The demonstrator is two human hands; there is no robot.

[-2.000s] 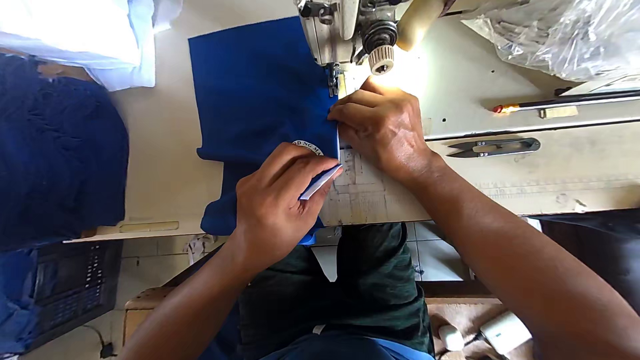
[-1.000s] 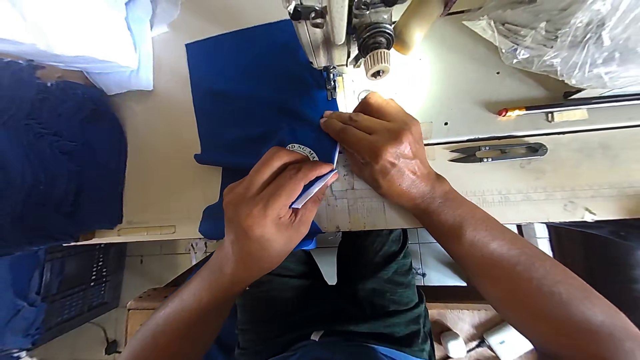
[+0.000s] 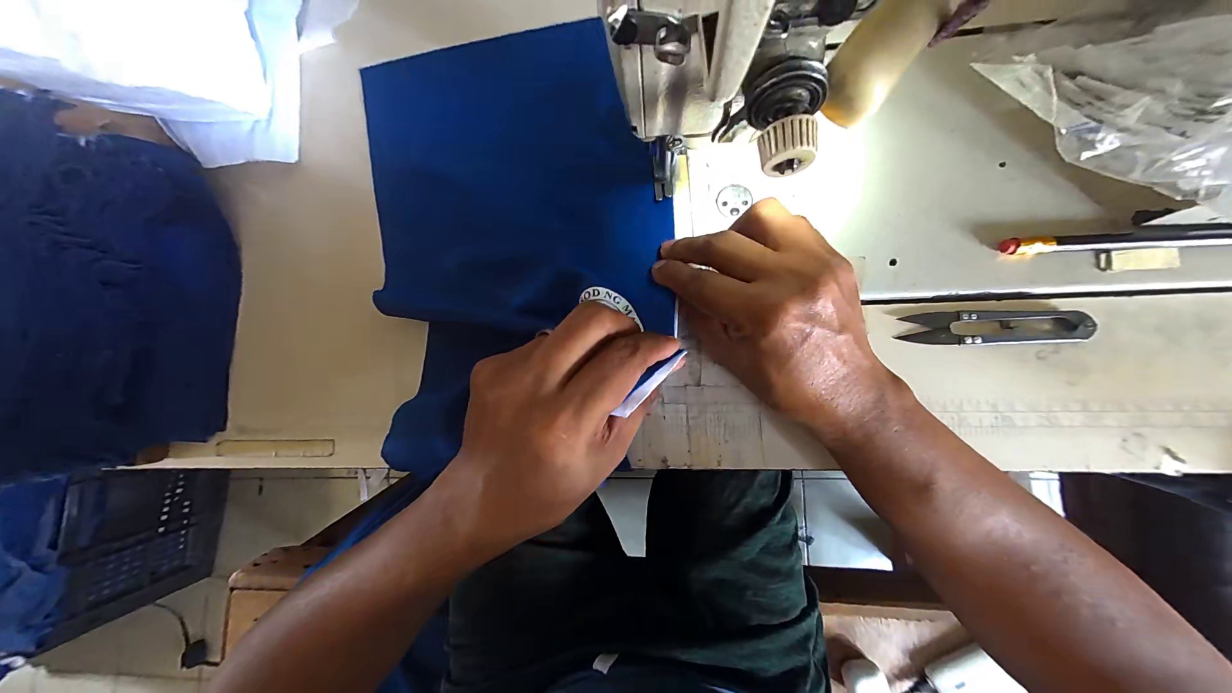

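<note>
Blue fabric [image 3: 500, 173] lies on the sewing machine bed, its right edge under the presser foot [image 3: 665, 168]. My left hand [image 3: 563, 409] grips the fabric near its lower right part, pinching a folded edge whose white underside shows between the fingers. A round printed badge [image 3: 608, 300] on the fabric is partly covered by that hand. My right hand [image 3: 784, 308] rests below and right of the presser foot, its fingertips touching the fabric's right edge; whether they pinch it is hard to tell. The sewing machine head [image 3: 674, 67] stands above the fabric.
Thread snips [image 3: 996, 327], a pencil [image 3: 1107, 243] and clear plastic bags [image 3: 1145, 115] lie at the right. A dark blue fabric pile [image 3: 115, 298] and white cloth [image 3: 231, 87] are at the left. The table's front edge runs below my hands, above a black crate [image 3: 135, 539].
My right hand has slid a little down from beside the presser foot, along the fabric's right edge, since two seconds ago. My left hand keeps its hold on the folded edge.
</note>
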